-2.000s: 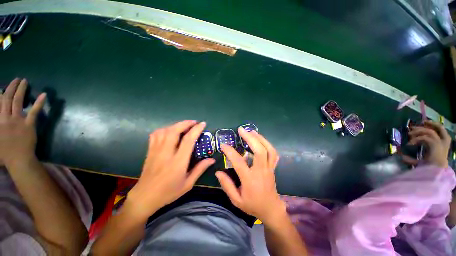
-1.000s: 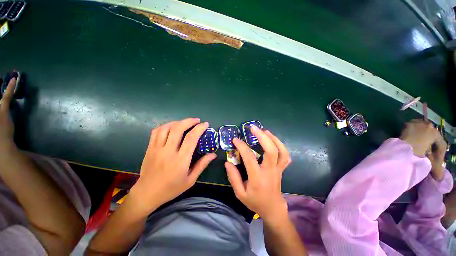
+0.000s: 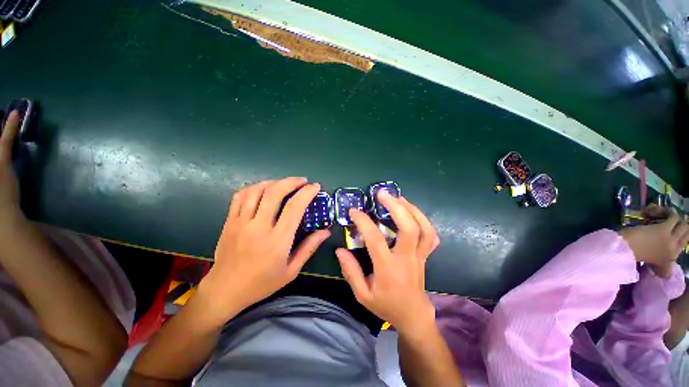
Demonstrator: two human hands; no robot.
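Three smartwatch units lie in a row on the green bench: the left unit (image 3: pixel 319 212) and middle unit (image 3: pixel 350 202) show small icons, and the right unit (image 3: pixel 384 198) is partly covered by fingers. My left hand (image 3: pixel 264 230) holds the left unit at its edge, index finger at the top and thumb below. My right hand (image 3: pixel 389 261) is spread, its index fingertip on the middle screen and another fingertip on the right one. A pale battery with yellow edge (image 3: pixel 355 237) shows below the middle unit, partly hidden by my right hand.
Two units with lit dials (image 3: pixel 515 168) lie to the right with small parts. A pink-sleeved person's hands (image 3: pixel 656 238) work at far right. Another person's finger touches a unit (image 3: pixel 25 113) at far left. More units (image 3: pixel 21 9) sit top left. A torn brown patch (image 3: pixel 302 47) borders the raised strip.
My hands stay around the same three units, with my right fingertips shifted slightly over the screens. The left neighbour's hand has drawn left, and the pink-sleeved neighbour's arms have moved.
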